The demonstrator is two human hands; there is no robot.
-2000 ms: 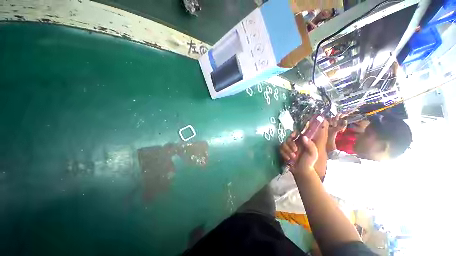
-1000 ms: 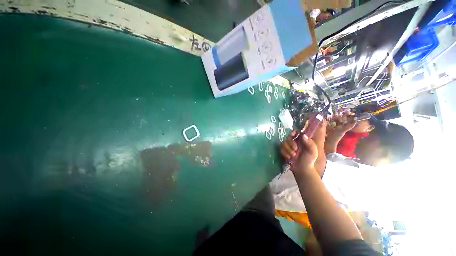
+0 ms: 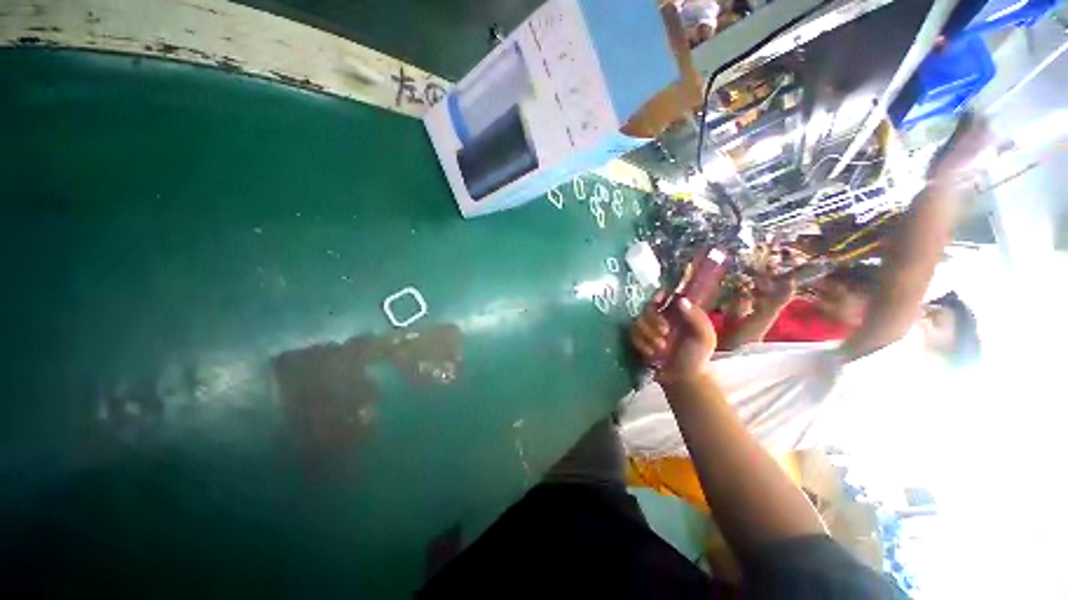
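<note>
My right hand (image 3: 683, 338) is at the bench's edge, right of centre, with the forearm rising from the lower right. Its fingers are closed around a dark red electric screwdriver (image 3: 700, 279). The tool's upper end leans toward the heap of parts; its tip end points down-left and is too small and blurred to make out. My left hand is not in view. A tangled heap of dark and silvery modules (image 3: 693, 223) lies beyond the tool. A white square piece (image 3: 643, 261) lies beside the heap. Several white rings (image 3: 601, 209) lie scattered near it.
A blue-and-white open carton (image 3: 562, 100) stands by the chipped white rail (image 3: 234, 41). One white ring (image 3: 405, 307) lies alone on the green bench (image 3: 211, 223). A person in white at the right has a raised arm (image 3: 919, 246); another wears red.
The view has shifted, so bench objects appear slightly further left. The neighbour's arm, earlier behind my hand, is now raised at the right. My right hand still holds the screwdriver.
</note>
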